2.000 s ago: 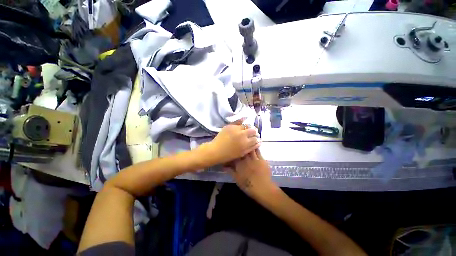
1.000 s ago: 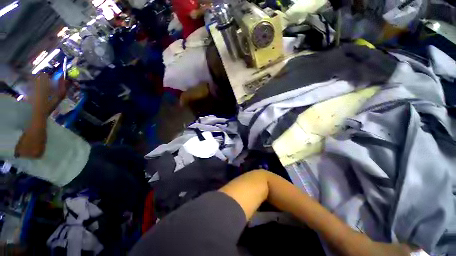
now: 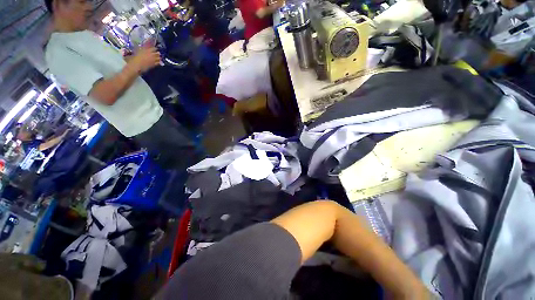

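Light grey cloth panels (image 3: 437, 234) with a dark strip lie heaped at the right, running out of the picture. A dark charcoal and pale garment bundle (image 3: 405, 94) lies on the table behind them. My left forearm reaches to the lower right beside the grey cloth, and my left hand is cut off by the bottom edge. My right hand is out of the picture. The needle area of the machine is not in view.
A cream-yellow machine head (image 3: 343, 47) stands on a table at the top. A grey and black cloth heap (image 3: 234, 193) lies low at the left of my arm. A blue bin (image 3: 136, 183) holds cloth. A person in a pale green shirt (image 3: 132, 102) stands at the left; others are behind.
The view has swung left, away from the sewing machine and my two hands. The standing person and blue bin now show more fully, and my left hand has left the picture.
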